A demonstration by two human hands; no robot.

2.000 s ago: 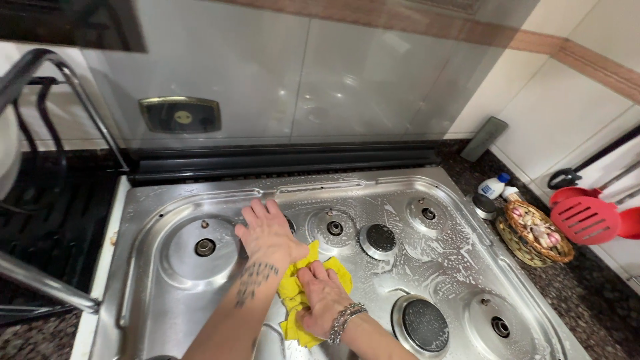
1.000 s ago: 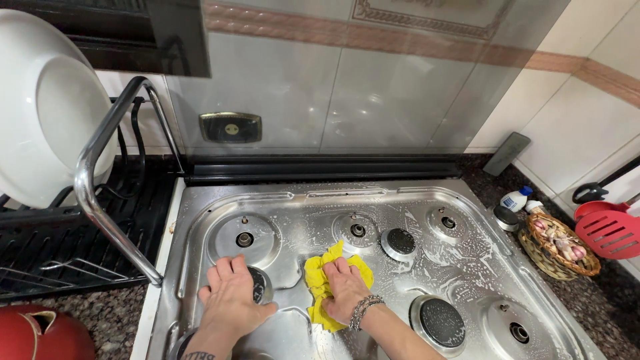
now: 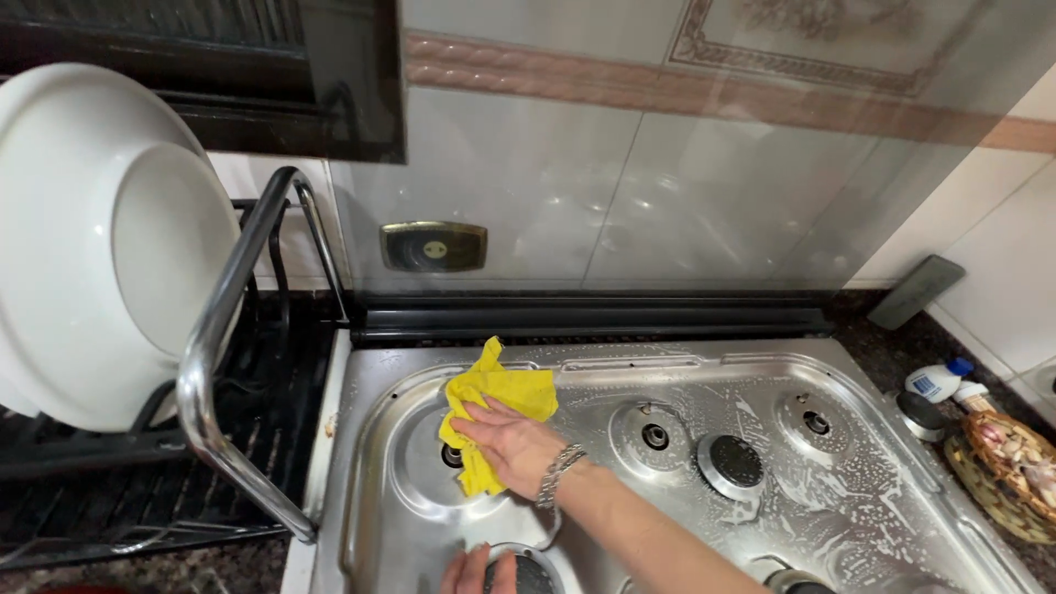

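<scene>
My right hand (image 3: 507, 445), with a metal bracelet at the wrist, presses a yellow cloth (image 3: 511, 392) onto the stainless steel cooktop (image 3: 577, 429). The cloth lies over part of the rear left burner recess, beside its burner opening (image 3: 451, 455). At the bottom edge, the fingers of my left hand (image 3: 474, 573) rest at a black burner cap (image 3: 528, 575); the rest of that hand is out of frame. Another burner cap (image 3: 734, 464) sits right of the rear middle burner opening (image 3: 655, 436). Suds and wet streaks cover the cooktop's right part.
On the left, a chrome-and-black dish rack (image 3: 219, 346) holds a large white bowl (image 3: 91, 247). A raised glass lid (image 3: 627, 190) stands behind the cooktop. At right are a wicker basket of garlic (image 3: 1011, 454), a white bottle with a blue cap (image 3: 939, 379) and a grey block (image 3: 916, 292).
My right hand has moved the yellow cloth from the middle of the cooktop to the rear left burner. My left hand is now lower in the frame, mostly cut off. The view has shifted left.
</scene>
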